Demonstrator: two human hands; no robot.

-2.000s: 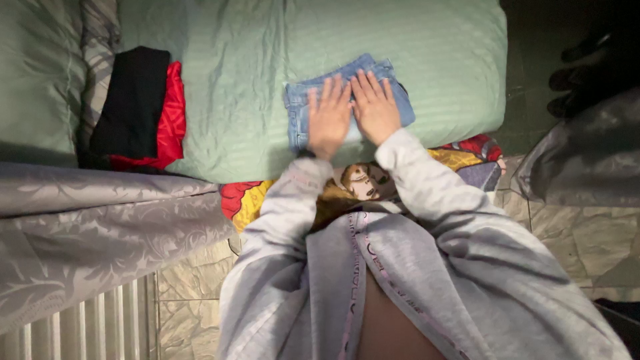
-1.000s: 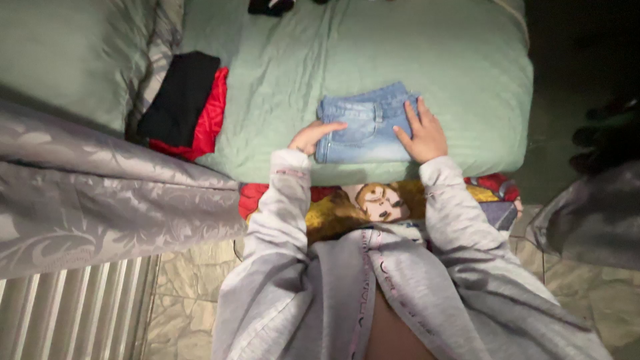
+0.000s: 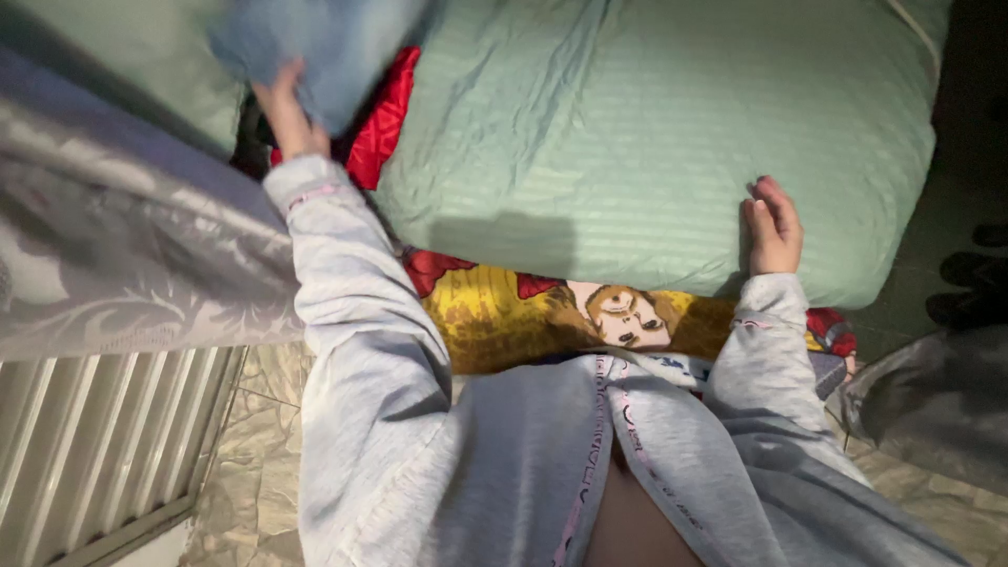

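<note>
My left hand (image 3: 291, 114) grips a folded pair of blue denim shorts (image 3: 315, 47) at the upper left; the shorts are blurred and reach past the top edge of the view. They hang over the folded red cloth (image 3: 383, 122) and hide most of the black cloth that lies on it. At the right, my right hand (image 3: 776, 228) rests near the front edge of the green striped bedsheet (image 3: 654, 157), its fingers slightly curled and nothing held in them.
A printed blanket (image 3: 496, 315) in yellow and red shows along the front of the bed. A grey patterned curtain (image 3: 142, 236) hangs at the left, above a ribbed white panel (image 3: 102, 441). Dark footwear (image 3: 969, 272) stands at the far right, near grey fabric (image 3: 937, 402).
The denim shorts, flat on the sheet between both hands before, have moved left in my left hand, over the red and black cloths. My right hand has let go of them.
</note>
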